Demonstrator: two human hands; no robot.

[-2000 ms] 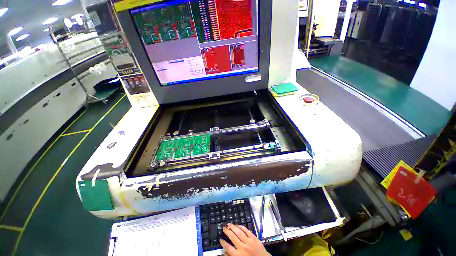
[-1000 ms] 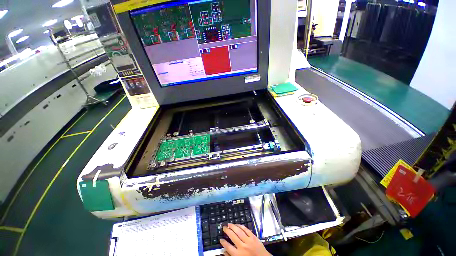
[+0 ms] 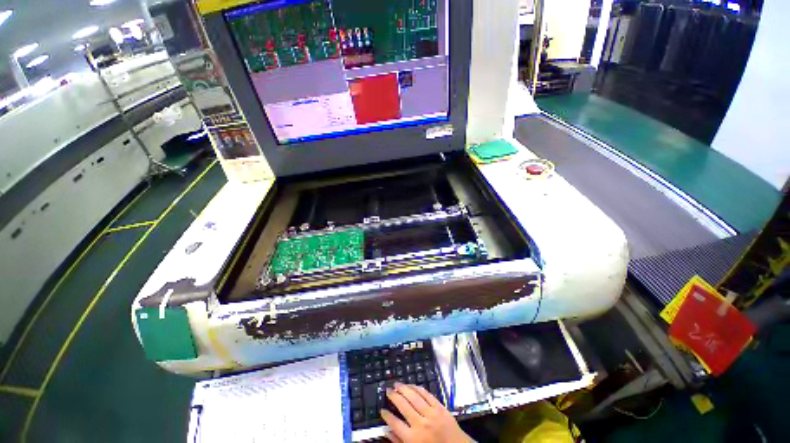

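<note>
My right hand (image 3: 422, 417) lies palm down on the lower right part of the black keyboard (image 3: 371, 381), fingers slightly apart and holding nothing. The wrist is cut off by the bottom edge. My left hand is out of the picture. A green circuit board panel (image 3: 319, 252) sits at the left of the open machine bay, between metal clamp rails (image 3: 411, 260). The monitor (image 3: 303, 82) above the bay shows green board images and a red block.
A clipboard with a record sheet (image 3: 268, 407) lies left of the keyboard. Thin sticks (image 3: 457, 372) and a mouse (image 3: 522, 353) are right of it. A red knob (image 3: 534, 170) is on the machine's right top. A red sign card (image 3: 709, 331) hangs by the grey conveyor (image 3: 606, 190).
The images on the monitor have changed; the large red area at its top right is gone. My right hand stays on the keyboard with almost no movement. The board has not moved.
</note>
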